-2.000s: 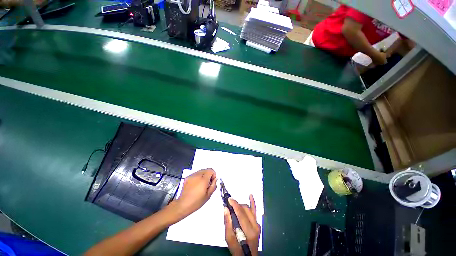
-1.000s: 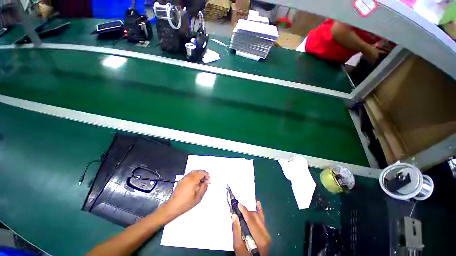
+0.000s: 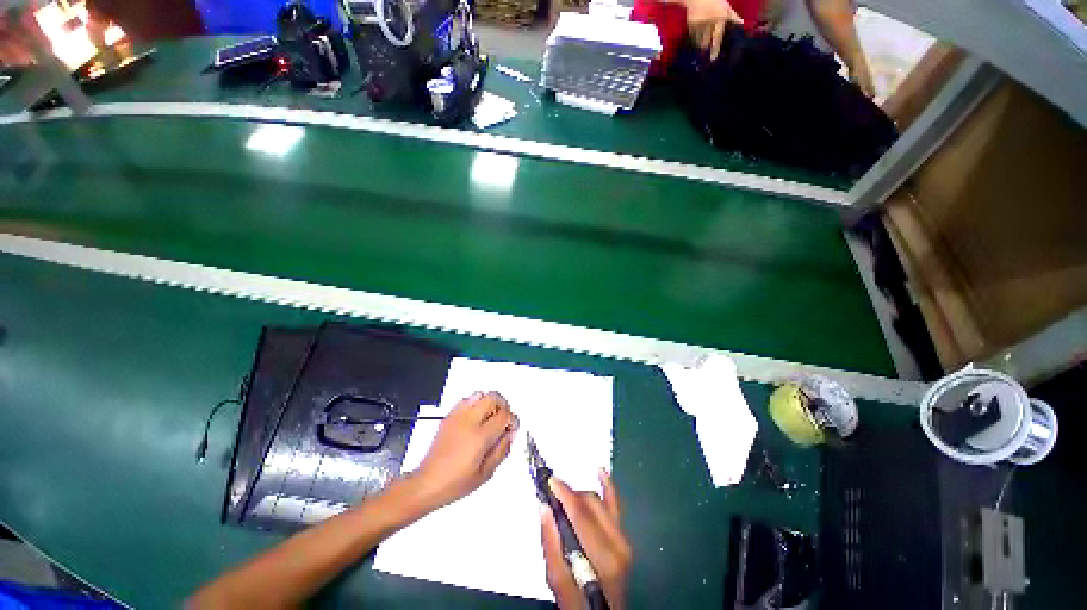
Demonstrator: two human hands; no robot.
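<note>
A white solar panel back (image 3: 477,536) lies face up on the green bench. My left hand (image 3: 471,447) pinches the end of a thin black lead wire (image 3: 411,417) over the panel's middle. The wire runs left to a dark coil on flat black housings (image 3: 286,459). My right hand (image 3: 590,536) holds a black soldering iron (image 3: 558,512) with a pale band like a pen. Its thin tip points up-left, close to my left fingertips. Whether the tip touches the wire is too small to tell.
Right of the panel are a white scrap (image 3: 715,417), a yellowish roll (image 3: 799,411), a black stand (image 3: 769,572), a black station (image 3: 876,512) and a wire spool (image 3: 977,417). Beyond is the green conveyor (image 3: 453,238). Across it, a person handles a black bundle (image 3: 775,101) beside stacked panels (image 3: 596,66).
The iron tip and my left fingers are nearer each other than one second ago. Across the belt, the person's hands have moved left and a large black bundle has appeared.
</note>
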